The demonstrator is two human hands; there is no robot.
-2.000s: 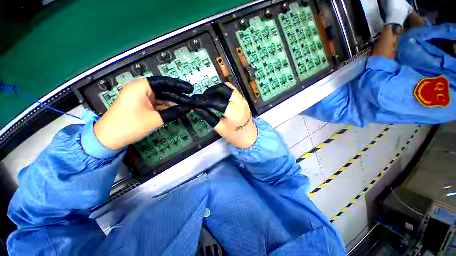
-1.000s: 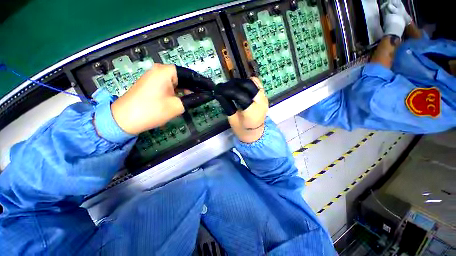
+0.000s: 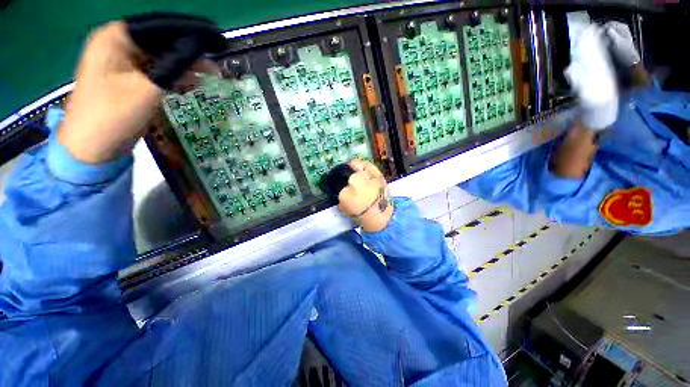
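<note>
A black carrier (image 3: pixel 266 113) holding two pale green circuit board panels (image 3: pixel 227 151) lies on the conveyor in front of me. A second such carrier (image 3: pixel 467 155) lies beside it on the right. My left hand (image 3: pixel 125 72), with black finger covers, is raised over the left carrier's far left corner; its fingers are blurred. My right hand (image 3: pixel 362 189), also with black finger covers, is curled low over the left carrier's near right edge. I cannot tell whether either hand holds anything.
A co-worker's white-gloved hands (image 3: pixel 594 68) are blurred over the line at the right. The conveyor's near silver rail (image 3: pixel 446 170) runs along my front. A green mat (image 3: pixel 53 38) lies beyond the far rail. Yellow-black floor tape (image 3: pixel 529 257) and a dark machine are at lower right.
My hands have parted: the left moved up and left, the right slightly down and left. More of the left carrier's panels shows. The carriers sit further right in view. The co-worker's gloved hands also moved.
</note>
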